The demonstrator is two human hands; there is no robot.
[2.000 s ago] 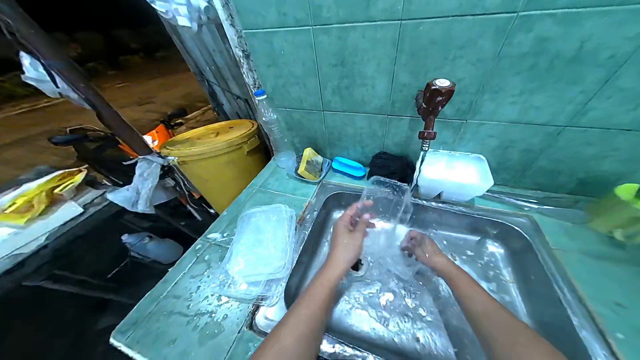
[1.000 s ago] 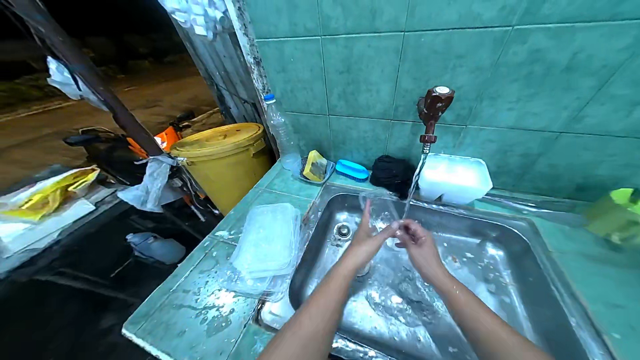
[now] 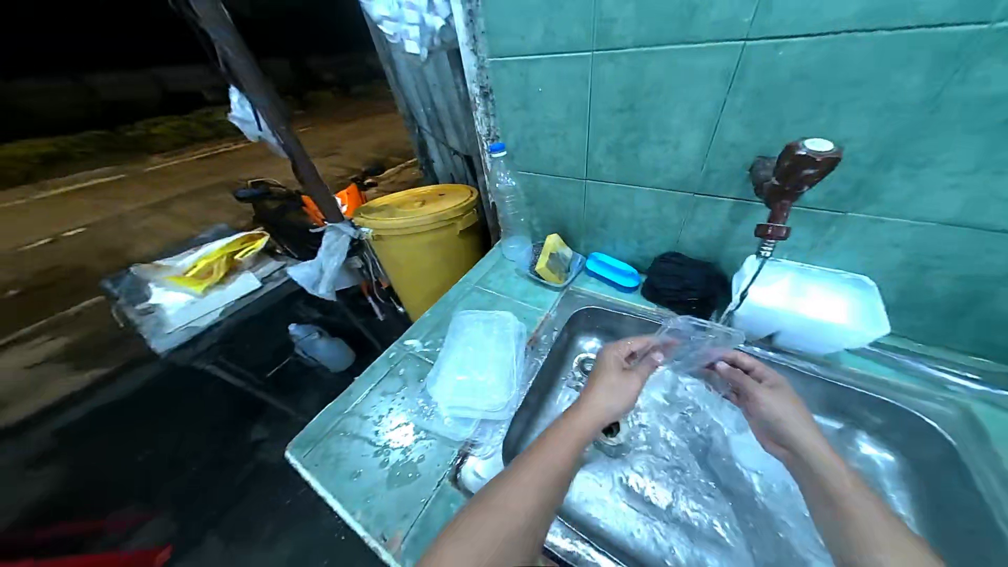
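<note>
Both hands hold a clear plastic container (image 3: 697, 340) over the stainless steel sink (image 3: 874, 449). My left hand (image 3: 626, 374) grips its left side, and my right hand (image 3: 760, 394) has its fingers at the lower right side. Water runs in a thin stream from the dark red faucet (image 3: 791, 177) just behind the container. Stacked translucent plastic lids or containers (image 3: 476, 366) lie on the wet tiled counter to the left of the sink. A white plastic tub (image 3: 811, 307) rests behind the basin under the faucet.
Along the back edge are a plastic bottle (image 3: 508, 201), a yellow sponge (image 3: 554, 260) in a dish, a blue brush or soap case (image 3: 613, 272) and a black cloth (image 3: 685, 285). A lidded yellow bucket (image 3: 421, 244) stands beyond the counter, near a pole with plastic bags.
The clear container is now raised and tilted near the water stream; a second ago the hands were close together lower over the basin. The hands have moved slightly apart.
</note>
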